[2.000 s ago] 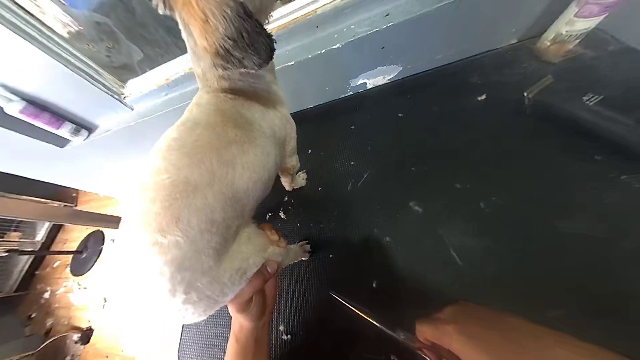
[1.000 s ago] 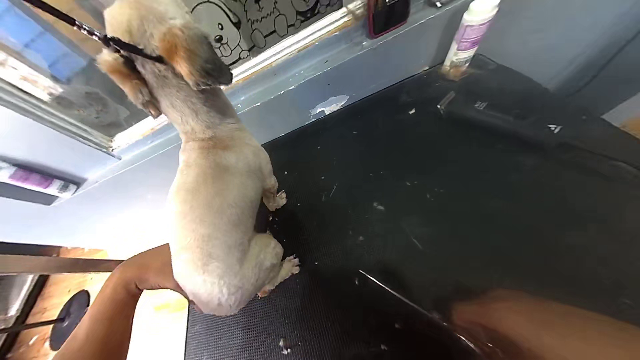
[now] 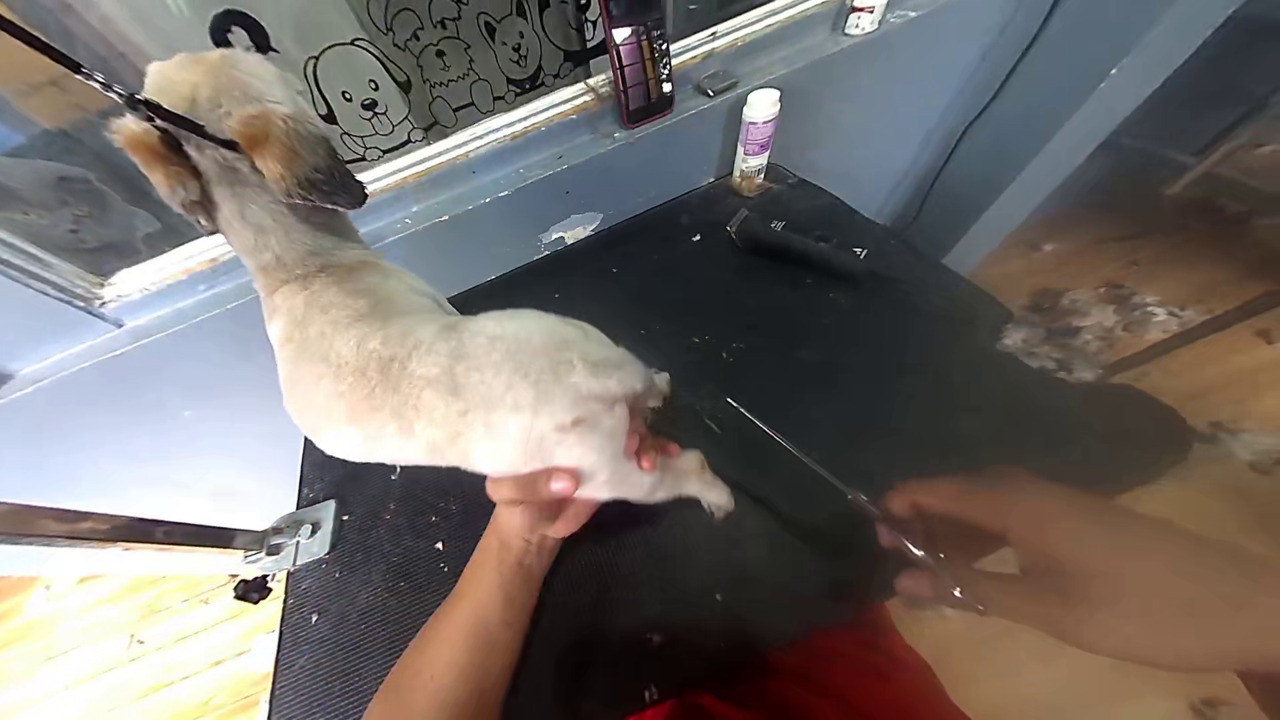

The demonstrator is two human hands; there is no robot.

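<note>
A close-clipped cream dog (image 3: 400, 370) stands on the black grooming table (image 3: 620, 330), its head toward the window and a dark grooming loop (image 3: 130, 98) around its neck. My left hand (image 3: 550, 500) grips the dog's hind leg near the thigh, with some fingers hidden behind the leg. The hind paw (image 3: 712, 490) stretches toward the right. My right hand (image 3: 1000, 560) holds long, slim metal grooming scissors (image 3: 800, 455) by the handles. Their blades look closed, and their tip points up and left, to the right of the hind paw, not touching the dog.
Black clippers (image 3: 795, 245) lie at the table's far corner beside a white and purple bottle (image 3: 756, 140). A phone (image 3: 638, 62) leans on the window ledge. A metal bar with a clamp (image 3: 300, 535) meets the table's left edge. Hair clippings (image 3: 1095, 320) litter the floor at right.
The dog's rear has swung to the right. My left hand, behind the rump one second ago, now holds a hind leg above the table. The view has shifted.
</note>
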